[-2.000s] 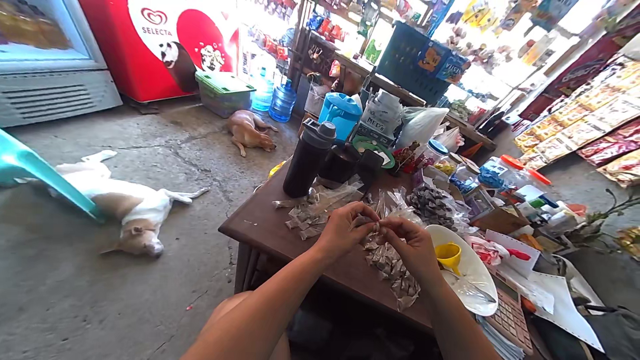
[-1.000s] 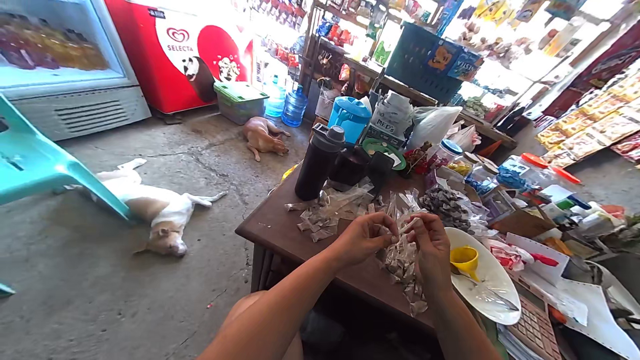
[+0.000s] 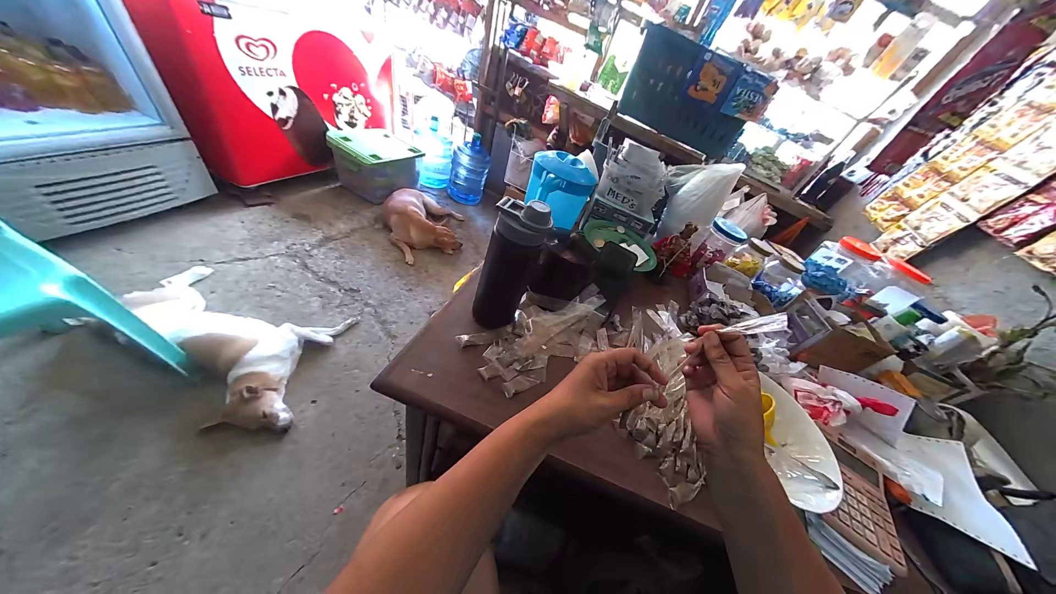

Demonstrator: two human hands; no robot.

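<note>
My right hand (image 3: 726,392) pinches a small clear plastic bag (image 3: 755,324) between thumb and fingers, its loose end pointing right. Just left of it is my left hand (image 3: 606,392), its thumb and index finger curled near each other; whether anything thin is between them is not clear. Below and between the hands lies a pile of small filled plastic packets (image 3: 672,429) on the brown wooden table (image 3: 437,363). More small clear packets (image 3: 528,346) are spread beside a black tumbler (image 3: 510,264). A yellow funnel (image 3: 768,417) rests on a white oval plate (image 3: 804,462), partly behind my right wrist.
A calculator (image 3: 866,503), papers and lidded jars (image 3: 841,264) crowd the table's right side. A blue pitcher (image 3: 561,188) stands farther back. Two dogs lie on the concrete floor, one white and tan (image 3: 256,355), one brown (image 3: 417,223). A teal plastic chair (image 3: 74,301) stands at left.
My hands, close together over the packets earlier, are now a little apart. The plastic bag in my right hand now sticks out to the right.
</note>
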